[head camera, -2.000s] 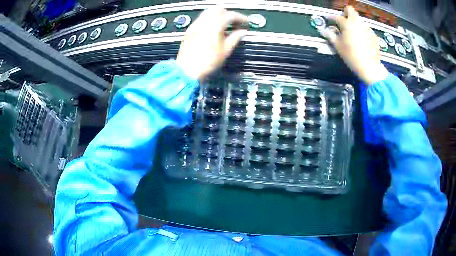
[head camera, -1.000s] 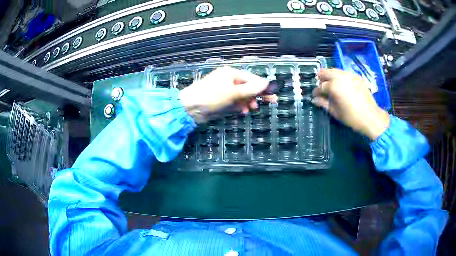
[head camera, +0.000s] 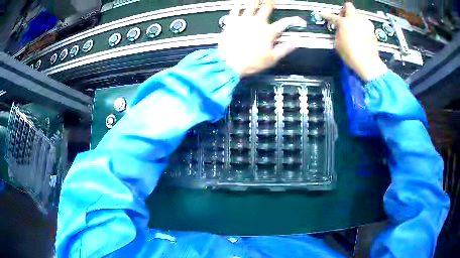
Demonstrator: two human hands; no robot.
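Observation:
My left hand (head camera: 253, 39) is spread over the conveyor belt at the top centre, fingers apart, blurred; one disc (head camera: 223, 21) shows beside it. My right hand (head camera: 354, 41) is over the belt to the right, its fingertips at a silver-ringed disc (head camera: 317, 18); whether it grips a disc cannot be told. The clear blister tray (head camera: 330, 166) lies on the green table below both hands, with rows of dark parts in its pockets. My left sleeve hides its upper left part.
Two set-aside discs (head camera: 119, 104) lie on the green table (head camera: 212, 211) left of the tray. A blue bin (head camera: 359, 113) stands right of the tray, partly behind my right sleeve. The conveyor belt (head camera: 101, 44) carries more discs. Stacked clear trays (head camera: 31, 151) are at far left.
Both hands have moved from over the tray up to the belt. The left hand has let go of the dark part it held and opened. The tray appears lower in view.

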